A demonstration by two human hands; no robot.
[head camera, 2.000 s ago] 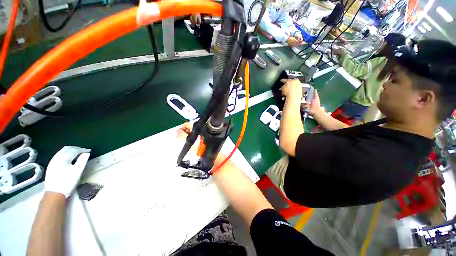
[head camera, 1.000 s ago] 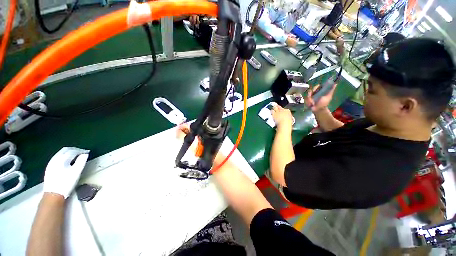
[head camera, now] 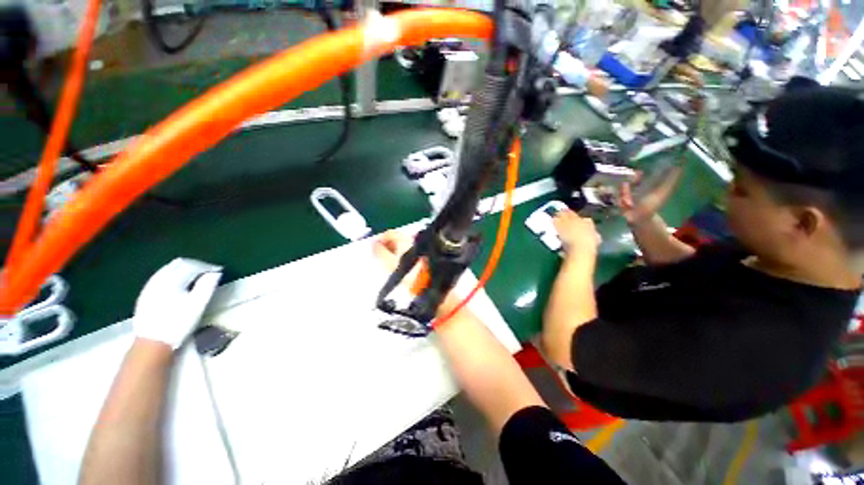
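A white oval housing [head camera: 340, 213] lies on the green belt just beyond the white sheet [head camera: 313, 369]. My bare right hand [head camera: 392, 248] is at the sheet's far edge, close to the housing's near end. The suspended black screwdriver [head camera: 438, 270] hangs in front of it and hides part of the hand, so its grip cannot be told. My white-gloved left hand [head camera: 177, 301] rests at the sheet's far left edge, thumb apart from the curled fingers, with nothing visible in it. A small dark part [head camera: 216, 339] lies beside it on the sheet.
A thick orange hose [head camera: 237, 99] arcs across the upper left. More housings [head camera: 38, 330] lie on the belt [head camera: 256, 213] at left and beyond the tool. A person in black [head camera: 711, 313] works at right, one hand on a housing [head camera: 547, 225].
The view has shifted, so most things appear farther right. The belt housings have moved left relative to my hands, which hold nearly the same places. The neighbour's hand has moved onto a housing.
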